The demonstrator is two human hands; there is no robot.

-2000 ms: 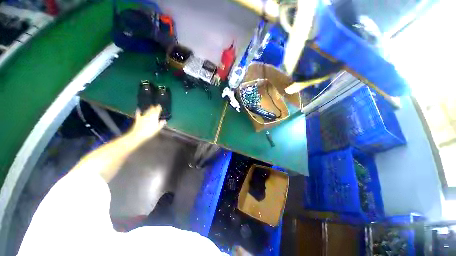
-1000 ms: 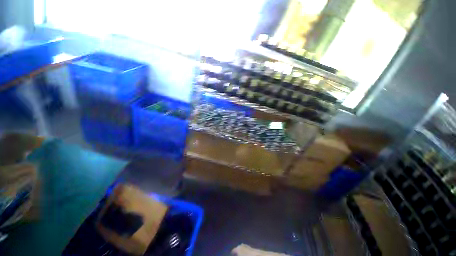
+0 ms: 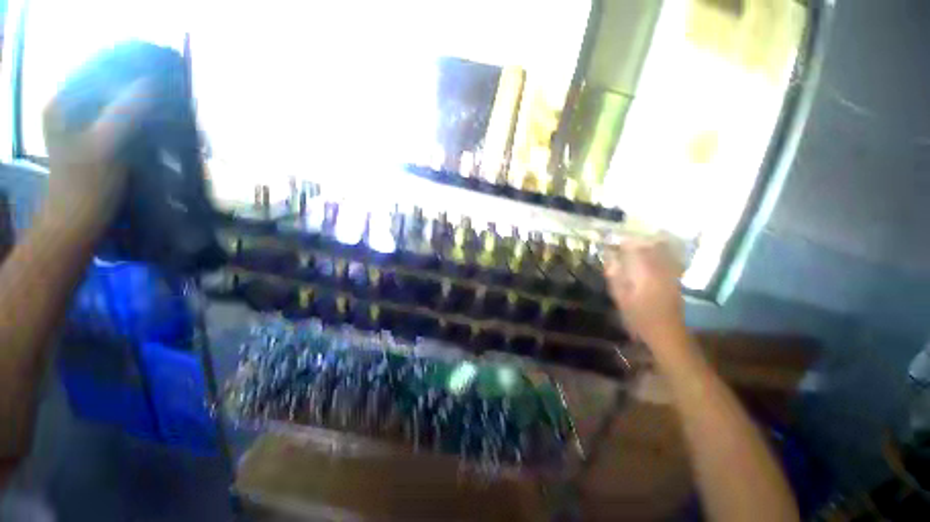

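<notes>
My left hand is raised at the upper left, closed around long black panels that look like lock panels, blurred; I cannot tell how many. My right hand reaches to the right end of a wire rack, fingers curled at the upper row of panels; blur hides whether it grips one. Rows of black panels with brass-coloured tips stand on the rack's upper shelf.
A lower shelf lined with brown cardboard holds a pile of small teal, white and silver parts. Blue crates are stacked at the left. A bright window is behind the rack. Brown cardboard is at the lower right.
The view has turned from the green bench to the rack and come closer. My left hand is now up with black panels in it. My right hand has come up to the rack.
</notes>
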